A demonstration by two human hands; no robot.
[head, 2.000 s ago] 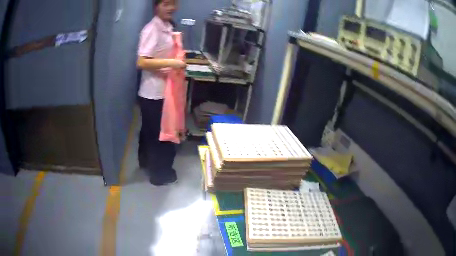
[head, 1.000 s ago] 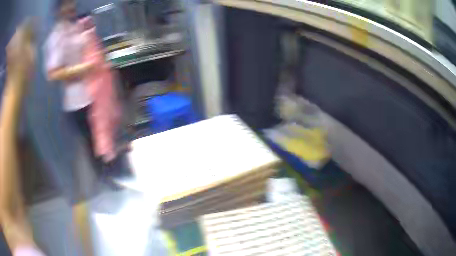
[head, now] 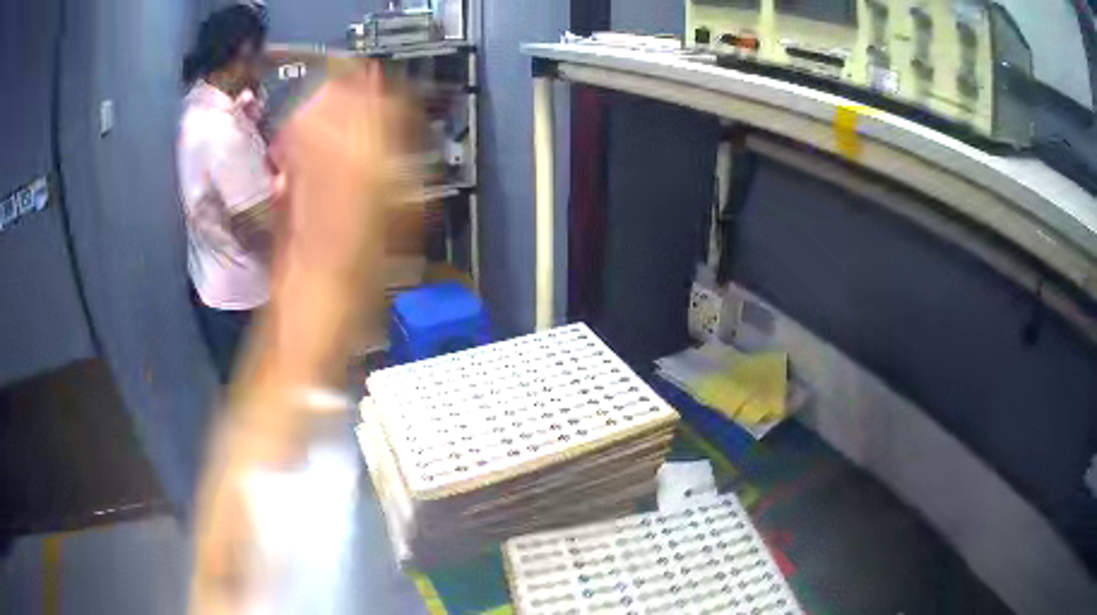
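My left hand [head: 349, 156] is raised in front of me at the left, with its forearm rising from the bottom edge. It is strongly blurred, and its fingers and anything in them cannot be made out. My right hand is not in view. A thick stack of white tray boards [head: 511, 408] with brown layered edges stands on the bench. A separate tray board [head: 644, 565] with rows of cutouts lies in front of it, cut off by the bottom edge.
A person in a pink shirt [head: 223, 192] stands at the left, partly behind my arm. A blue stool [head: 439, 322] is behind the stack. Yellow and white papers [head: 740, 382] lie at the bench's back. A shelf [head: 770, 87] bearing cream instruments [head: 890, 48] runs above.
The view has swung right since the first frame. My left hand has come in from the left and now covers part of the person, who has turned. The picture of the boards is sharper than one second ago.
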